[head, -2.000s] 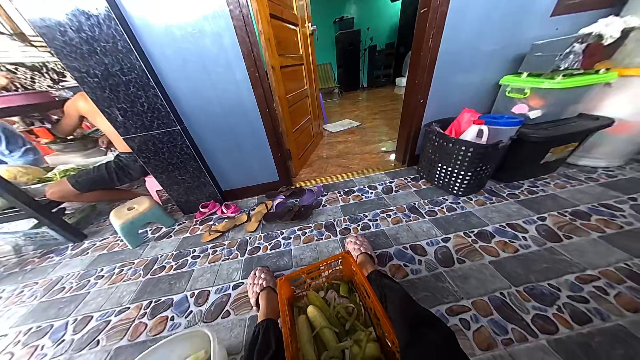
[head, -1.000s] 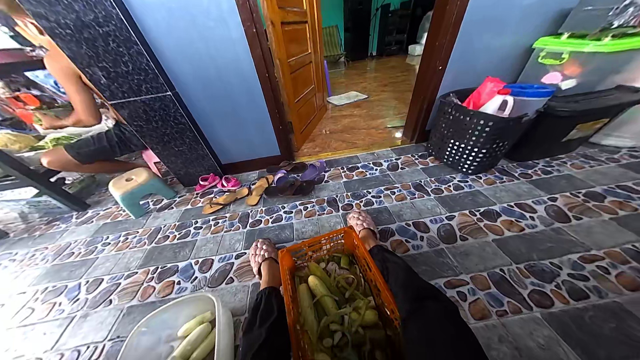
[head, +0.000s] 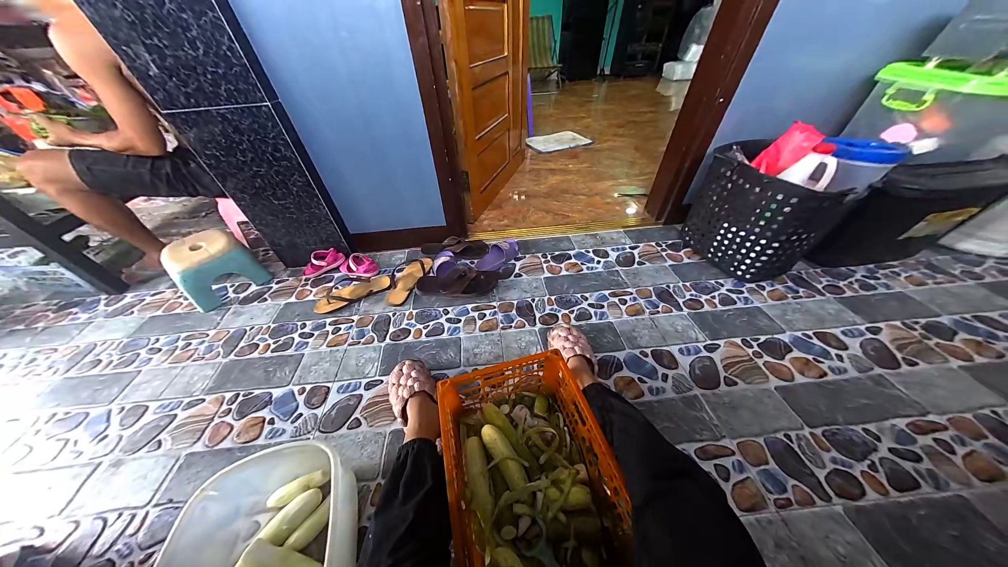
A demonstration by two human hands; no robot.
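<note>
Neither my left hand nor my right hand shows in the head view, so what they hold is hidden. Between my legs stands an orange plastic crate (head: 452, 457), holding long green vegetables (head: 504, 457) that look like cucumbers or gourds, with strips of peel and cut pieces among them. To its left, at the bottom edge, a whitish plastic tub (head: 340, 504) contains several pale, peeled-looking vegetables (head: 291, 516). My feet, in pink woven sandals (head: 410, 382), rest on the tiled floor on either side of the crate's far end.
Slippers (head: 465, 279) lie before an open wooden door (head: 492, 94). A teal and cream stool (head: 209, 264) stands left, near a seated person (head: 118, 150) behind a dark tiled pillar (head: 197, 94). Right of the doorway are a black perforated basket (head: 748, 216) and storage boxes (head: 937, 110).
The view has shifted so that more of the whitish tub and its pale vegetables shows at lower left. The seated person at left has become more upright.
</note>
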